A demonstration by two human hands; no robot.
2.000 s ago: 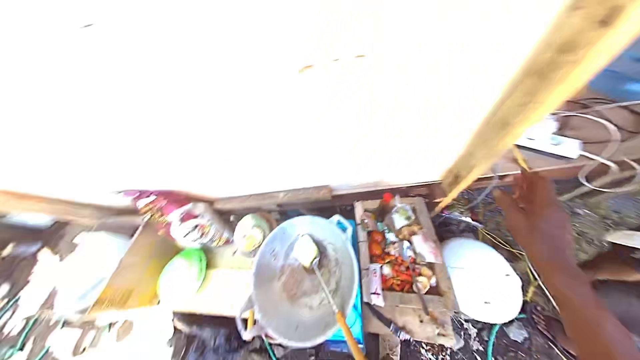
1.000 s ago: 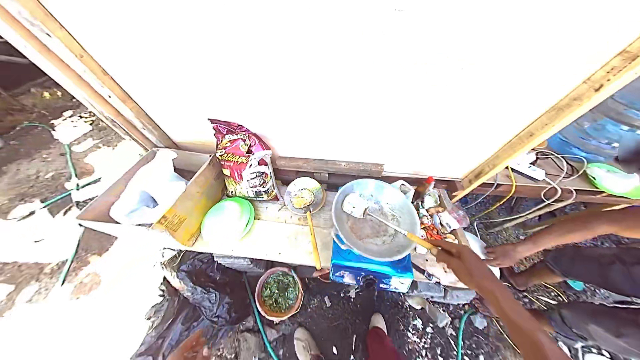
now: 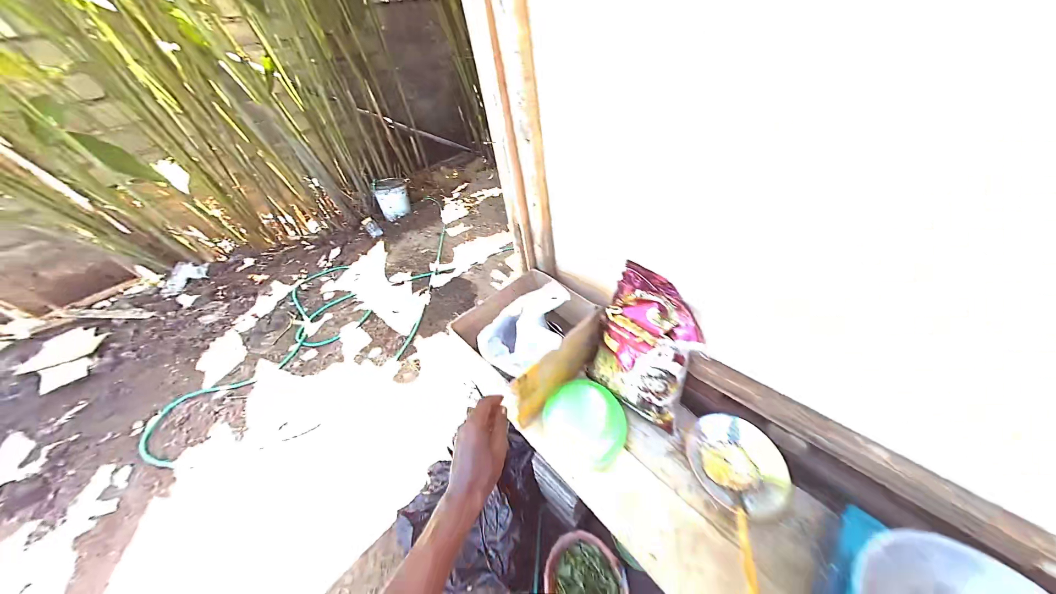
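My left hand (image 3: 485, 425) reaches in from the bottom, its fingers bent, beside the front corner of an open cardboard box (image 3: 551, 375). Whether it grips anything is not clear. In the box lies a white plastic bag (image 3: 520, 330). Right of the hand is a green plastic dish (image 3: 586, 419) on the wooden bench (image 3: 660, 528). A printed magenta bag (image 3: 652, 318) stands behind it. Farther right, a round metal container (image 3: 767, 462) has a yellow-handled utensil (image 3: 747, 549) in or against it. My right hand is out of view.
A metal pan (image 3: 932, 565) shows at the bottom right. Below the bench are a bowl of chopped greens (image 3: 584, 569) and black plastic sheeting (image 3: 487, 536). A green hose (image 3: 177, 404) loops over the ground. A bucket (image 3: 392, 199) stands near tall stalks (image 3: 272, 124).
The view has swung left. A hand that held the long-handled spatula over the pan a second ago is out of view. My left hand now shows beside the cardboard box.
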